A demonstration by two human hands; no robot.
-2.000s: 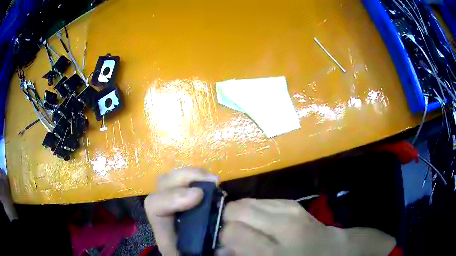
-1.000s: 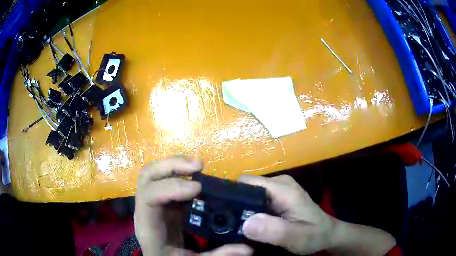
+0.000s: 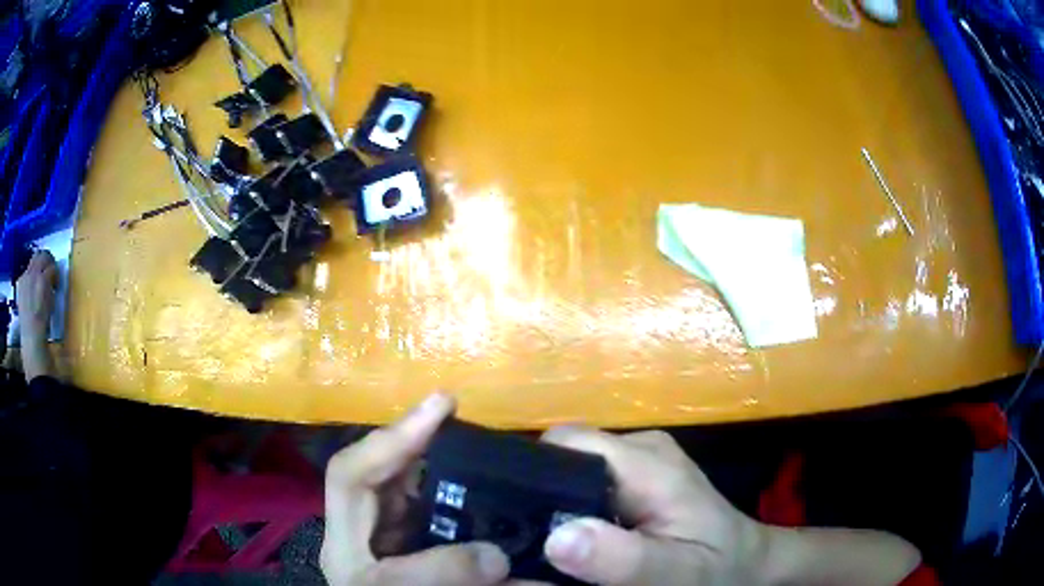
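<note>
A black camera housing [image 3: 521, 475] is held between both hands just below the table's near edge. Small pale square parts and a dark round lens show on its face, slightly blurred. My left hand [image 3: 384, 504] grips its left end, with a finger raised at the top corner and the thumb low on the face. My right hand [image 3: 653, 504] grips its right end, with the thumb on the face. A pale green cloth [image 3: 756, 275] lies on the orange-yellow table, one corner folded. Two black housings with pale plates, an upper one [image 3: 395, 119] and a lower one [image 3: 392, 198], lie at the left.
Piled small black units with pale cables [image 3: 275, 189] lie at the left of the table [image 3: 595, 92]. A thin white stick [image 3: 887, 192] lies at the right. Blue bins flank both sides. Another person's hand [image 3: 38, 298] is at the far left. A pinkish ring [image 3: 837, 13] lies at the far edge.
The housing has turned from edge-on to face toward me, with both hands still on it. My left fingers have shifted around its corner. The view has swung left, so table items appear further right.
</note>
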